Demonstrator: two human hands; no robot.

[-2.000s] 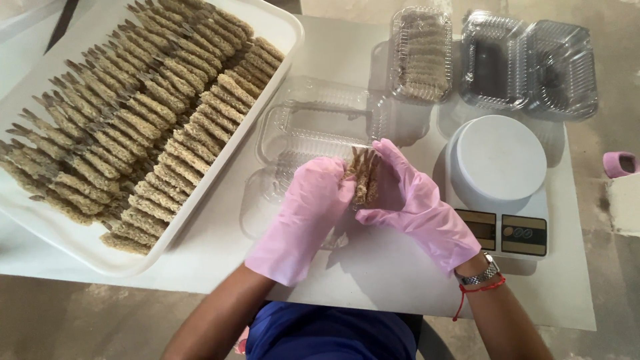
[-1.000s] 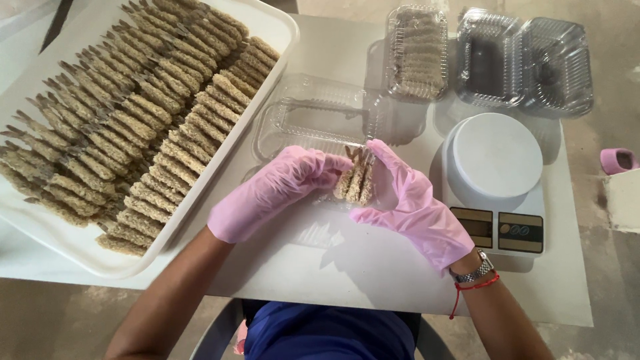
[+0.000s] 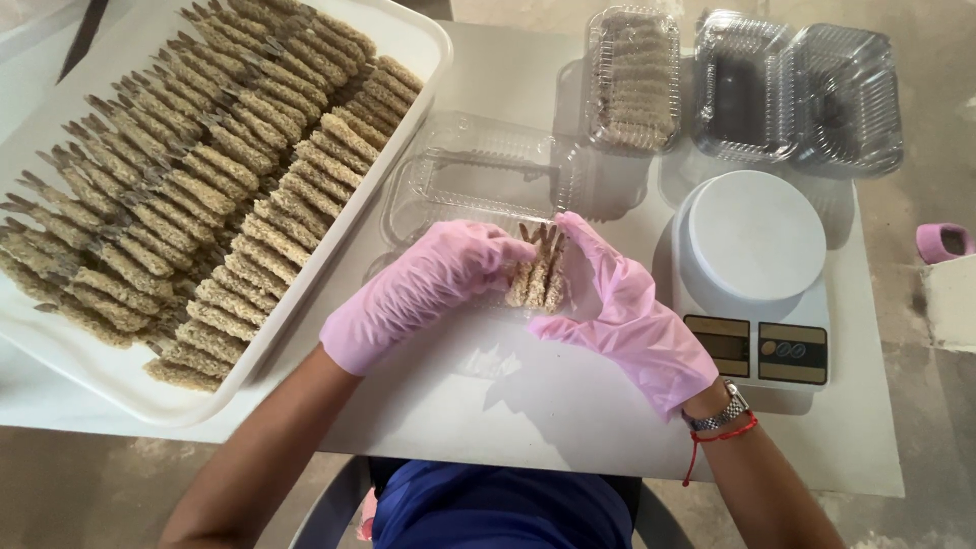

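Observation:
A few breaded shrimp (image 3: 538,282), tails pointing away from me, stand side by side in the near part of an open clear plastic clamshell container (image 3: 488,171). My left hand (image 3: 438,278), in a pink glove, has its fingertips on the left side of these shrimp; whether it grips one is hidden. On their right, my right hand (image 3: 621,313), also gloved in pink, is spread with thumb and forefinger apart around the container's right end. To the left, a large white plastic tray (image 3: 274,305) holds rows of many breaded shrimp (image 3: 252,229).
Right of my right hand is a white digital kitchen scale (image 3: 755,236) with a round platform. Behind it lies an open clear clamshell container (image 3: 797,99). A closed clear container (image 3: 633,76) filled with breaded shrimp is beside that one. The table's front edge runs just before me.
Two seconds ago both hands were close around the shrimp. My left hand has since shifted, and the shrimp now show more fully between the hands, fanned side by side.

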